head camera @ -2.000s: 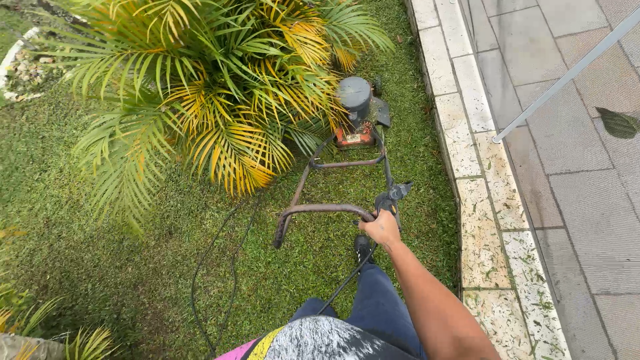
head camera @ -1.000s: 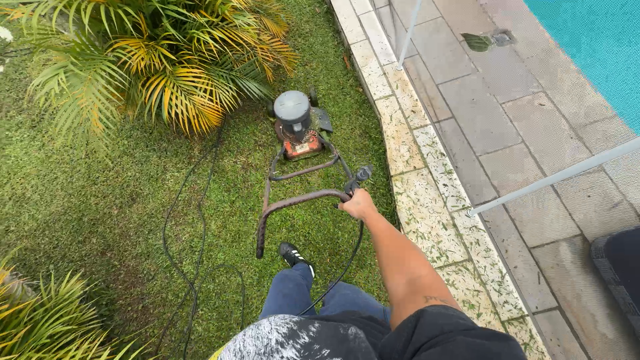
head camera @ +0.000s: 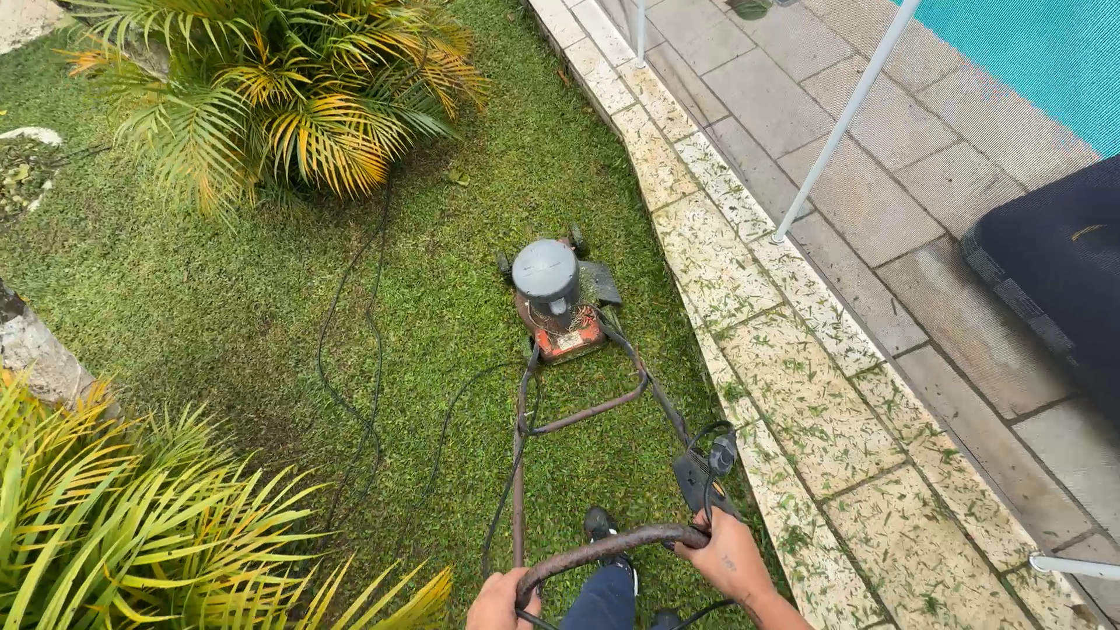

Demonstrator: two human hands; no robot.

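An electric lawn mower (head camera: 560,337) with a grey motor cover and a worn orange deck stands on the grass ahead of me. Its rusty tubular handle (head camera: 604,547) reaches back toward my body. My left hand (head camera: 503,602) grips the handle's left corner at the bottom edge of the view. The right corner is in my right hand (head camera: 724,556), just behind the black switch box (head camera: 697,481) with its plug and looped cable. A black power cable (head camera: 372,332) trails over the grass on the left, and another stretch hangs along the handle.
Palm fronds (head camera: 324,131) spread at the upper left and more fronds (head camera: 175,516) at the lower left, beside a trunk (head camera: 44,354). A stone ledge (head camera: 787,376) strewn with clippings borders the right. Beyond it are mesh fence posts (head camera: 844,122), paving, a pool (head camera: 1041,52) and a dark cushioned object (head camera: 1059,262).
My left hand has come onto the handle's left corner; earlier only my right hand was seen there. The mower now stands farther from the upper palm. The view has shifted.
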